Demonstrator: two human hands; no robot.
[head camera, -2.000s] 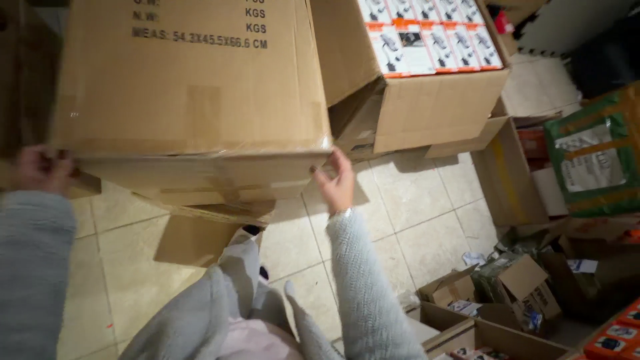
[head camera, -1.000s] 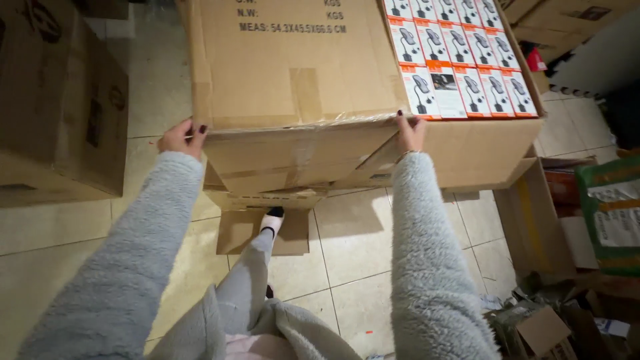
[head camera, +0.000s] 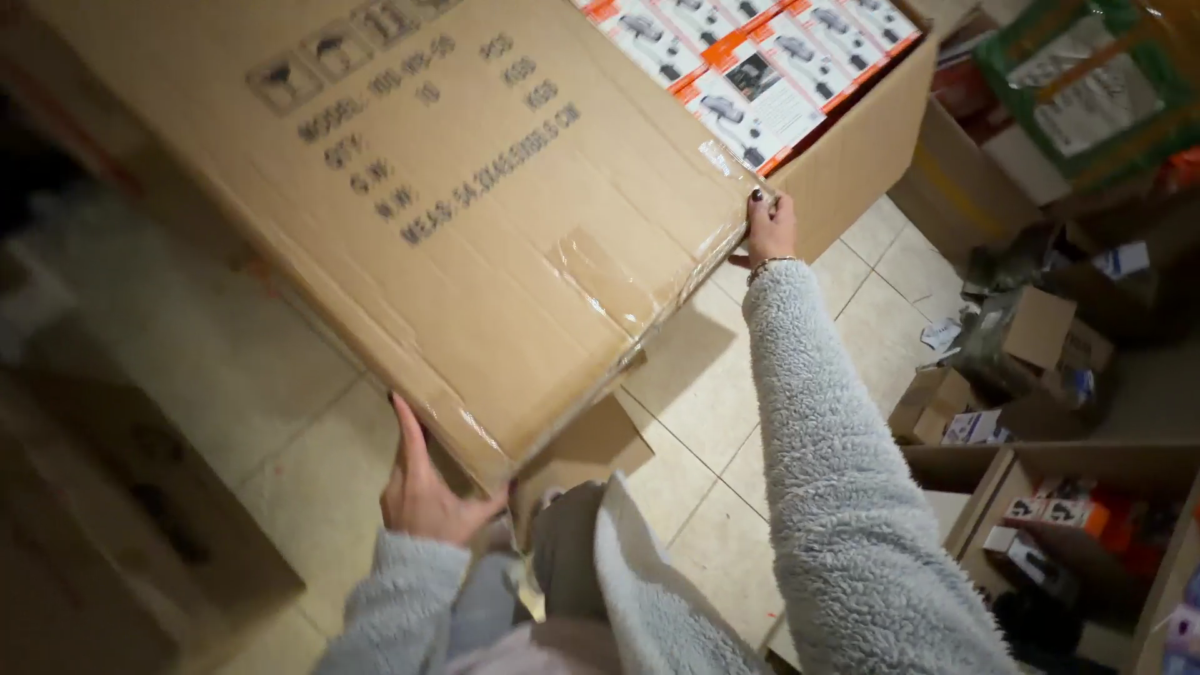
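A large cardboard carton (head camera: 450, 272) with printed writing and clear tape lies at an angle across the upper middle of the head view. My left hand (head camera: 433, 483) is against its lower left corner, fingers along the side and thumb at the near edge. At the right corner, my right hand (head camera: 771, 225) pinches the taped edge between thumb and fingers. Just beyond that hand, an opened carton (head camera: 867, 122) holds rows of white and orange product boxes (head camera: 750, 80). Whether the carton rests on anything is hidden.
Brown cartons (head camera: 84, 525) stand at the lower left. At the right are a green-taped parcel (head camera: 1078, 84), small opened boxes (head camera: 1036, 328) and a carton of mixed goods (head camera: 1003, 459). A cardboard piece (head camera: 591, 445) lies on the tiled floor (head camera: 712, 403) beneath the held carton.
The carton has turned from nearly square-on to a slant, its left corner now closer to my body. My left hand has shifted from the near edge to the carton's left side. The view has also tilted.
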